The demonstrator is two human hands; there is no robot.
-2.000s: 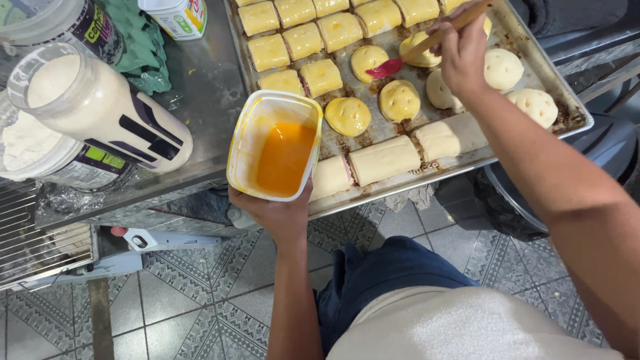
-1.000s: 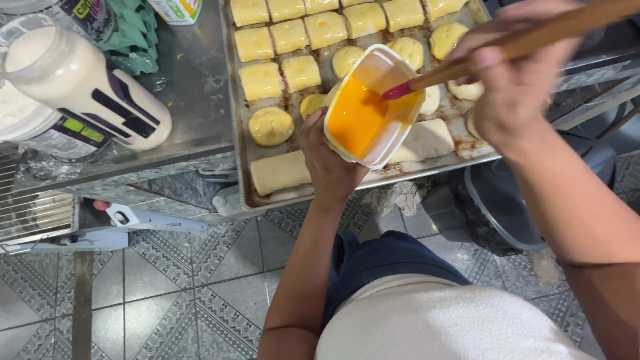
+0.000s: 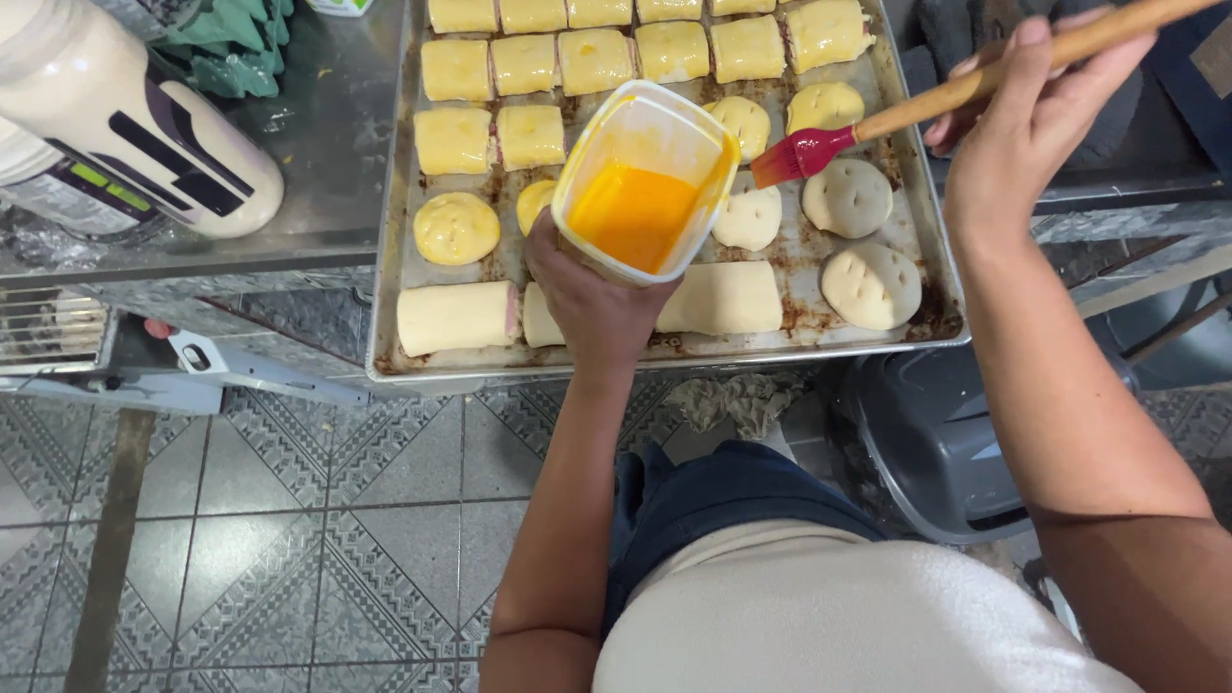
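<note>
My left hand (image 3: pixel 602 298) grips a white plastic tub (image 3: pixel 604 125) of orange-yellow egg wash (image 3: pixel 635 217), tilted above the baking tray (image 3: pixel 664 364). My right hand (image 3: pixel 1035 125) is shut on the wooden handle of a pastry brush (image 3: pixel 807 154). The brush's red silicone head hangs just right of the tub, above the rounds. Glossy yellow dough pieces (image 3: pixel 597 60) fill the upper rows, and a glossy round (image 3: pixel 456 228) lies at the left. Pale rounds (image 3: pixel 871 286) at the right and pale filled rolls (image 3: pixel 457 318) along the near edge look uncoated. The tub and left hand hide part of the tray.
A large white bottle (image 3: pixel 144 125), a lidded container (image 3: pixel 72 188) and green egg cartons (image 3: pixel 231 48) stand on the metal counter (image 3: pixel 318 144) at the left. Below are a wire rack (image 3: pixel 53 327), a dark grey bin (image 3: pixel 943 433) and a crumpled cloth (image 3: pixel 736 399) under the tray's edge.
The brush was over a round two seconds ago, then dipped into the tub; now its head is out, to the right of the tub. The left hand has moved the tub over the tray.
</note>
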